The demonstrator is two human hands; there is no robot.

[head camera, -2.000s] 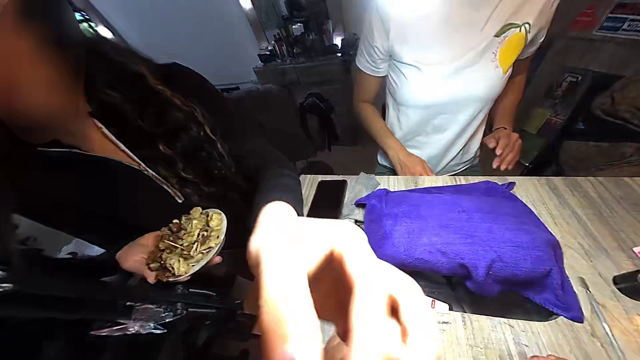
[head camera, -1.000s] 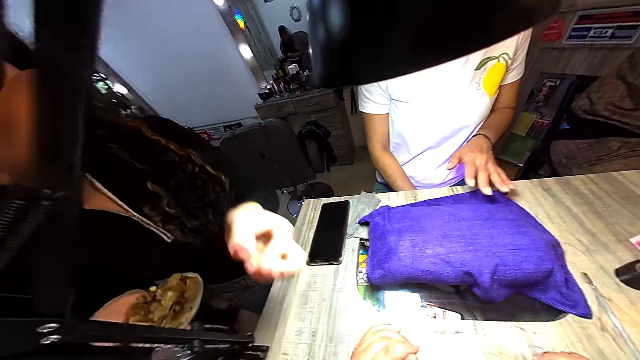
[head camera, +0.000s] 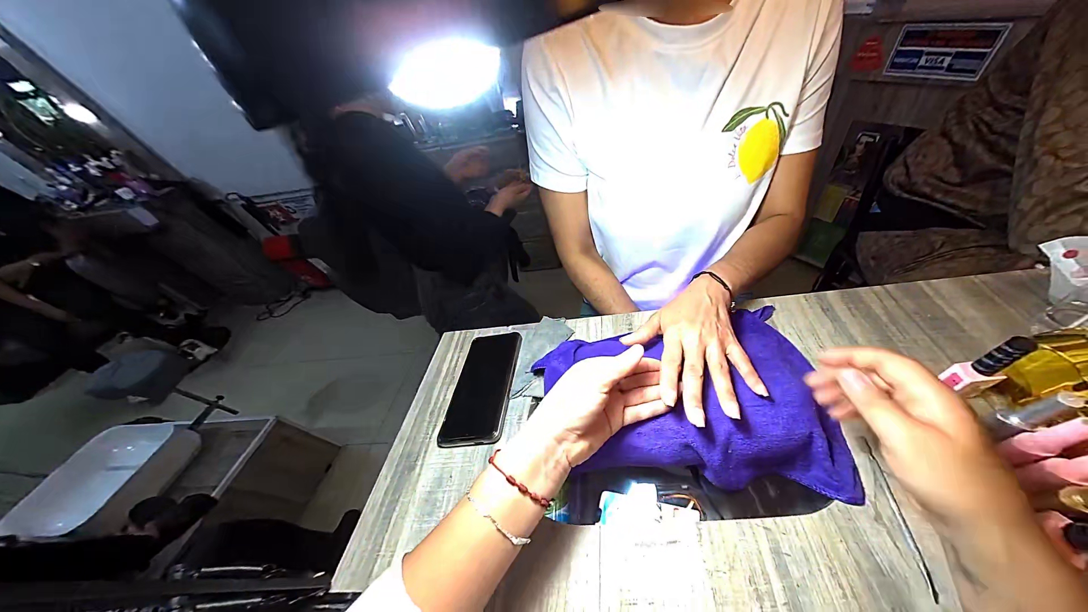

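Observation:
My left hand [head camera: 599, 404] reaches over the purple towel-covered cushion [head camera: 705, 450], its fingertips at the side of another person's hand [head camera: 701, 344]. That hand lies palm down on the towel with its fingers spread. To the right of the cushion my right hand [head camera: 892, 408] is raised over the table, blurred, its fingers partly curled and nothing visible in them. A thin metal manicure tool [head camera: 903, 518] lies on the table below it. Left of the cushion is a black smartphone [head camera: 481, 389], with a grey cloth [head camera: 537, 348] between them.
A person in a white T-shirt [head camera: 663, 153] sits across the wood-grain table [head camera: 561, 569]. Bottles, one with a black cap [head camera: 1005, 355], and a yellow package [head camera: 1050, 365] crowd the right edge. A bright lamp [head camera: 446, 72] hangs at the upper left. Another person in black [head camera: 399, 195] stands behind.
The other person's hand now lies on the purple towel, with my left hand beside it. My right hand has come into view at the right. The view has swung, and the food plate has left it.

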